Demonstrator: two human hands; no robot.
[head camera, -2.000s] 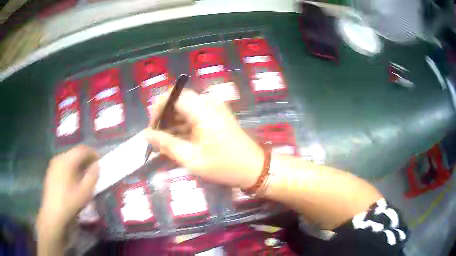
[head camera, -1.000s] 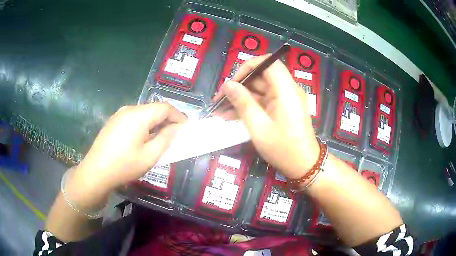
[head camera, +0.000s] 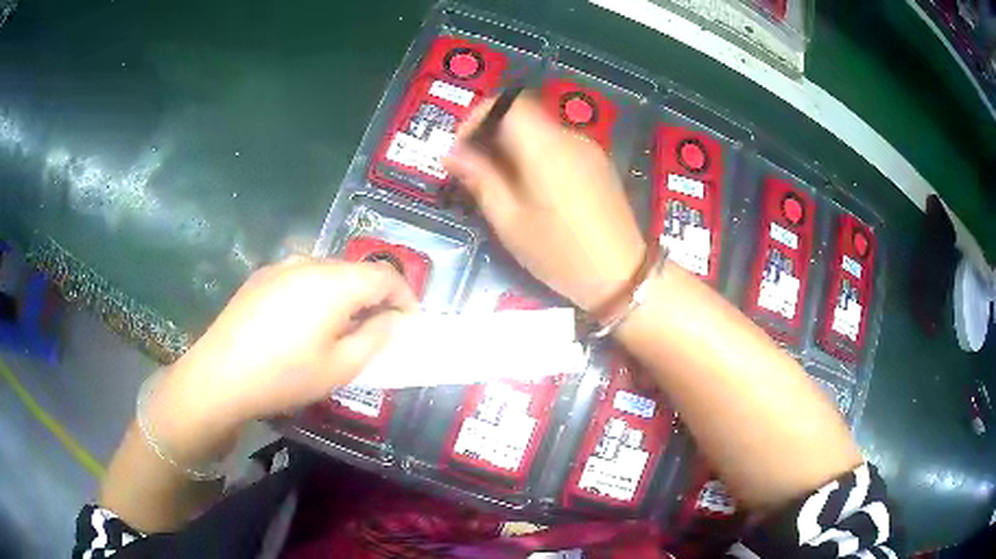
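Observation:
My left hand (head camera: 311, 333) holds one end of a blank white strip (head camera: 481, 347), which extends right over the lower row of the tray. My right hand (head camera: 546, 197) is blurred and holds a dark pen-like tool (head camera: 499, 118) over the upper row, beside the top-left red unit (head camera: 421, 118). The tool's tip is hidden or too blurred to tell. Red units with white printed labels and dark rings lie in the pockets of a clear tray (head camera: 453, 242). My hands and the strip cover parts of several units.
The tray lies on a shiny dark green mat (head camera: 197, 131). A pale raised edge (head camera: 863, 137) runs along the far side, with part of another clear tray (head camera: 792, 55) there. A white round base (head camera: 972, 300) is at the right. Grey floor with a yellow line (head camera: 49, 420) shows lower left.
My right hand with the tool has moved from the strip up and left towards the top-left unit. The strip now lies more level in my left hand. The view has shifted slightly.

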